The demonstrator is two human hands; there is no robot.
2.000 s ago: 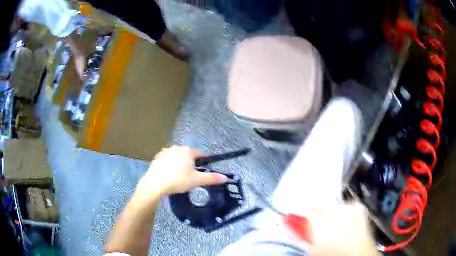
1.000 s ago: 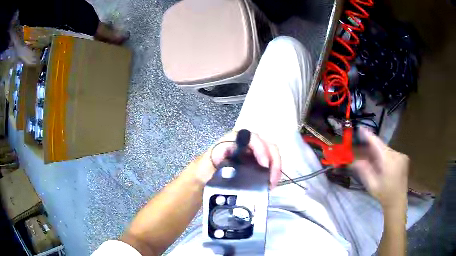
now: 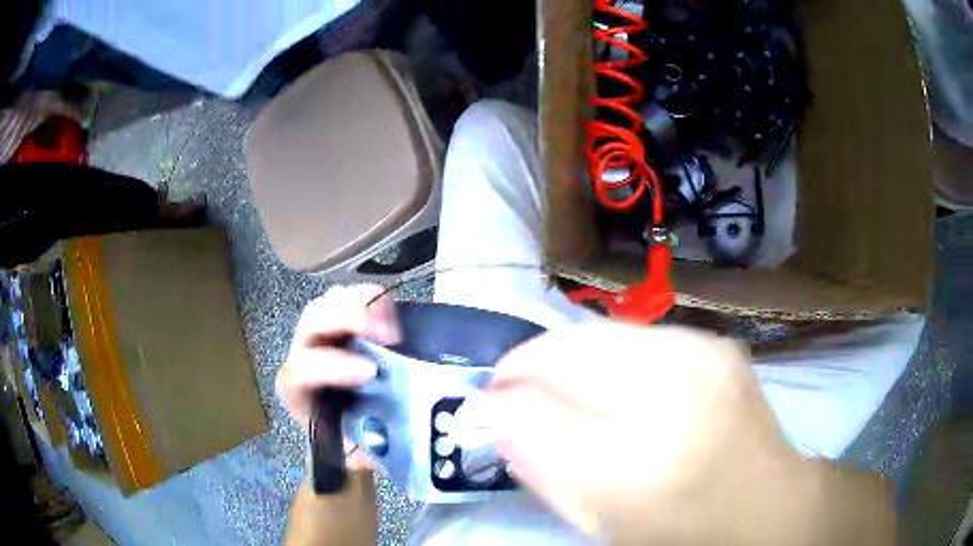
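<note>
The silver-grey camera housing [image 3: 400,427] is held above my lap, its open black round end up and its black front window [image 3: 443,459] facing me. My left hand [image 3: 331,341] grips it at the left end. A black antenna [image 3: 328,443] hangs down at its left side. My right hand [image 3: 640,416], blurred, is at the front window and covers its right part. Something pale is at its fingertips, but a cloth cannot be made out for certain. The red air blow gun [image 3: 645,293] hangs from the coiled hose [image 3: 617,144], out of both hands.
An open brown parts carton [image 3: 864,181] with dark parts stands at my knees on the right. A beige stool [image 3: 336,160] is ahead on the left. A carton with orange tape [image 3: 181,352] and silver items is at the left. Another person's dark sleeve [image 3: 75,208] is behind it.
My right hand let go of the blow gun and has moved left onto the housing's front. My left hand has turned the black housing seen earlier, now showing its silver front.
</note>
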